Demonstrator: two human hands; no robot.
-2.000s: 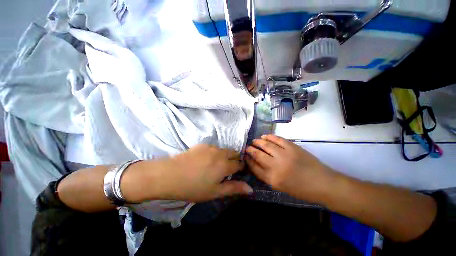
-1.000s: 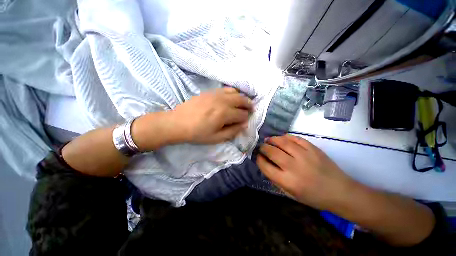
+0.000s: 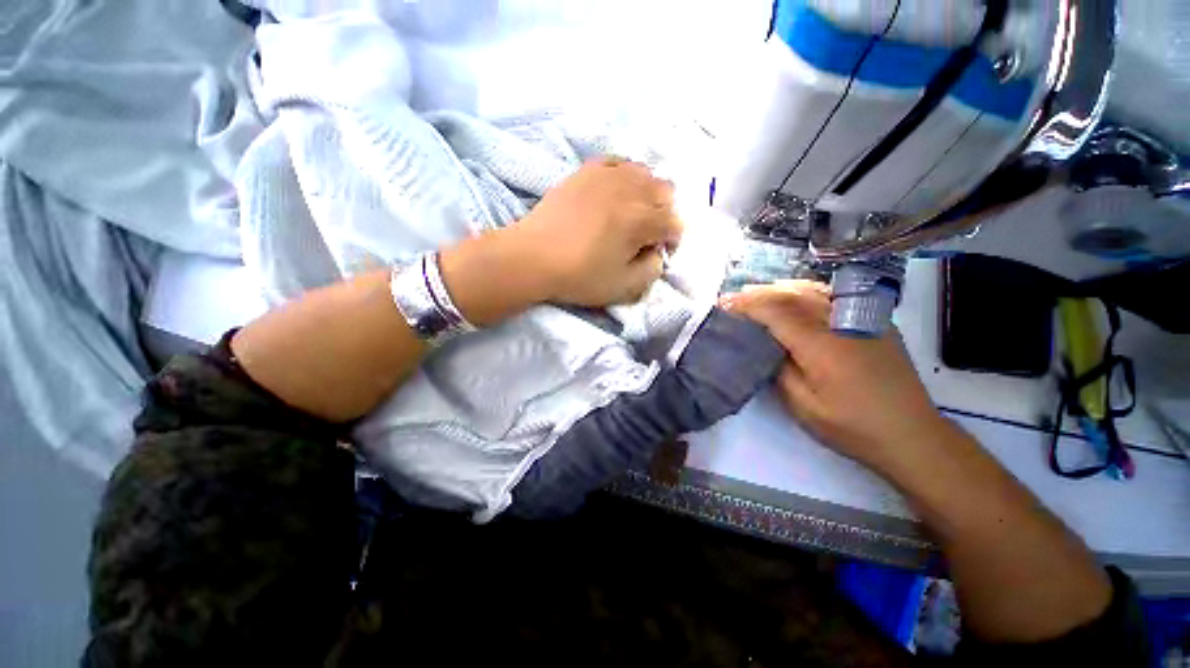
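The pale grey garment body [image 3: 457,405] lies bunched left of the needle, its front part over the table edge. Its dark grey gathered waistband [image 3: 613,437] runs from the presser foot area down towards my lap. My left hand [image 3: 607,235] is closed on the pale cloth left of the needle. My right hand [image 3: 822,365] has its fingers on the dark band just in front of the sewing machine head [image 3: 900,118], thumb at the band's edge. The presser foot and needle are hard to make out in the glare.
A black phone [image 3: 998,316] lies right of the needle. Beside it is a yellow strip [image 3: 1081,346] with a black looped item [image 3: 1094,415]. A printed ruler [image 3: 783,513] runs along the table's front edge. A blue bin [image 3: 877,598] is below. Loose pale cloth hangs at left.
My right hand has moved forward along the band to the machine head. My left hand has moved forward on the pale cloth. More of the ruler shows. The view has shifted and turned.
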